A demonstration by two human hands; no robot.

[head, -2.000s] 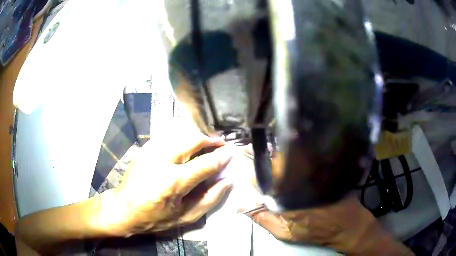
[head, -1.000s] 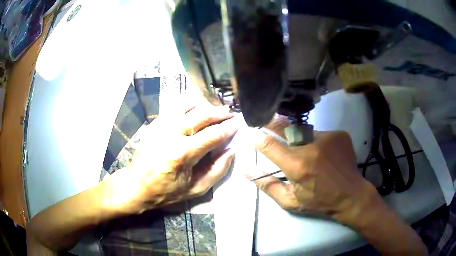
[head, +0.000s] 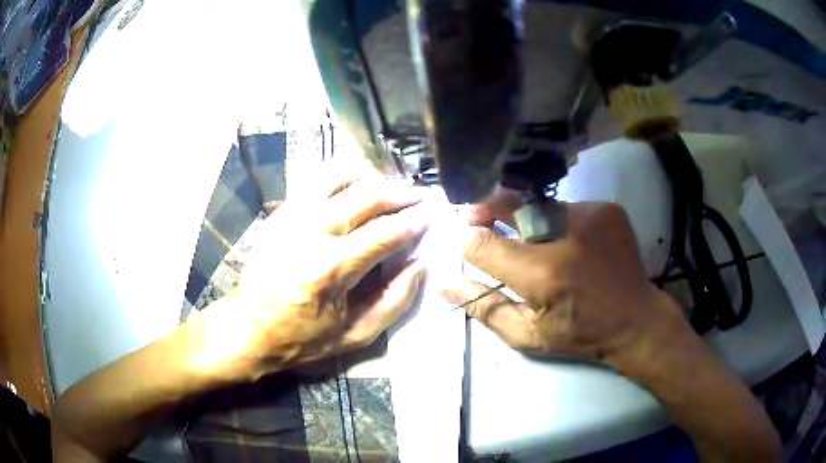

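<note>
Plaid fabric lies under the sewing machine head, with a plain white strip running along its right part towards the needle area. My left hand rests on the fabric and holds it down, its fingertips close to the presser foot. My right hand is right of the strip, fingers bent, with a thin pointed tool in it; the tool's dark tip points left. Glare and the machine head hide the needle and the fingertips' exact contact.
Black shears lie on the pale table right of my right hand. A yellowish part shows above their blades. A white paper-like strip is at the far right. An orange-brown board borders the left side.
The view has shifted, and the machine head covers less of my right hand than two seconds ago. Since one second ago, my right hand and the tool sit slightly higher. My left hand stays on the fabric.
</note>
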